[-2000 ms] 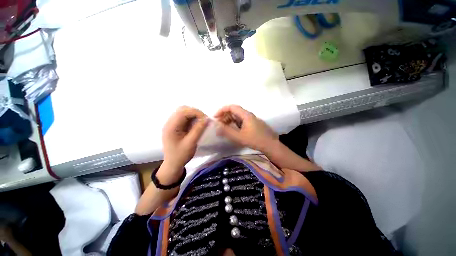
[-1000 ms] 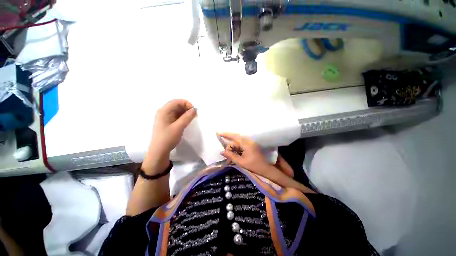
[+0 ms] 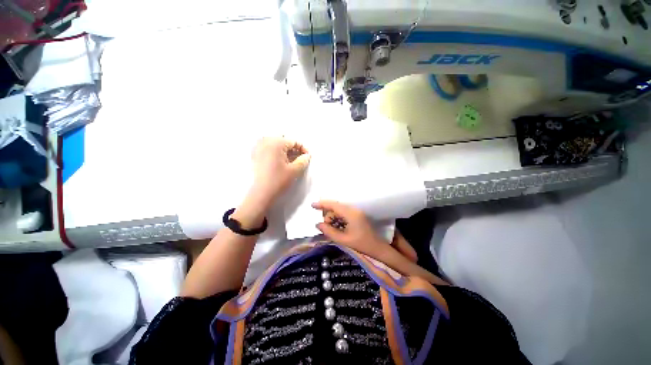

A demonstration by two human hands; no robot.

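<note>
A large white garment panel [image 3: 371,171] lies on the white table and hangs over its front edge, blending into the table. My left hand [image 3: 280,167] is on the panel, thumb and fingertips pinched together at the cloth; whether it grips a fold or a small piece is too washed out to tell. My right hand [image 3: 345,222] is lower and to the right, near the table's front edge, fingers curled around a tiny dark tool [image 3: 335,222], perhaps thread snips. The white JACK sewing machine [image 3: 457,58] is above, its presser foot [image 3: 328,91] beyond my hands.
Blue-handled scissors [image 3: 448,85] and a green disc [image 3: 469,117] lie on the machine bed. A black patterned pouch [image 3: 564,140] is at right. Folded white pieces [image 3: 68,78] and a blue patch [image 3: 73,153] are at left. White cloth [image 3: 100,299] hangs below the table at left.
My left hand has moved right and toward my right hand across the panel. My right hand stays low with the dark tool. The view has shifted, showing more of the machine head.
</note>
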